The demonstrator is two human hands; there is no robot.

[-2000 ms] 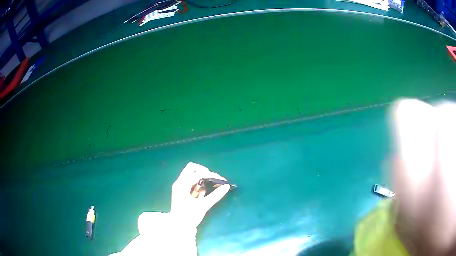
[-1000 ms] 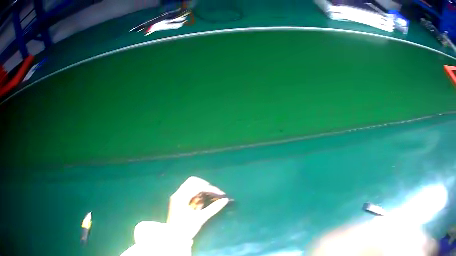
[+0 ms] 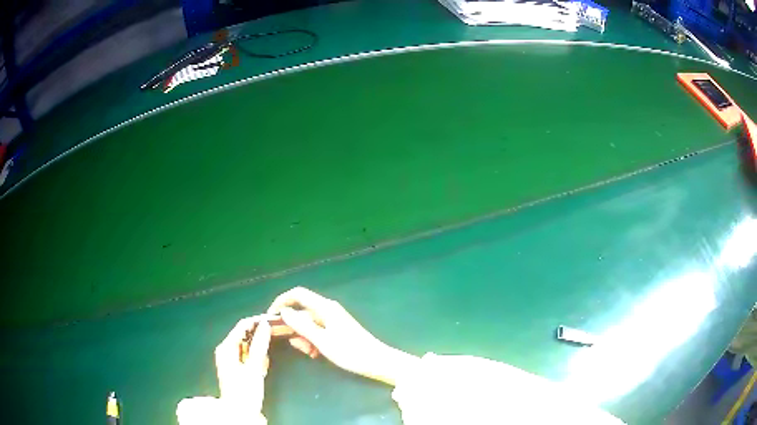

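My left hand (image 3: 242, 359) and my right hand (image 3: 322, 330) meet at the fingertips, low and left of centre, just above the green bench. Between them is a small plug piece (image 3: 246, 342), orange-brown and dark, mostly hidden by the fingers. Both hands are overexposed. A slim black piece with a yellow and pale end (image 3: 113, 408) lies at the bottom left, cut by the edge. A short silver-white and dark piece (image 3: 575, 336) lies on the bench to the right, beside the glare.
The green belt (image 3: 373, 158) runs across beyond the bench. An orange-red pad with a dark slab (image 3: 710, 98) lies at the far right. White sheets (image 3: 523, 13), a dark cable (image 3: 278, 43) and a striped white bundle (image 3: 195, 75) lie along the far side.
My right hand has come from the right to meet my left hand at the fingertips. The view has turned rightward, bringing the orange-red pad further into the picture.
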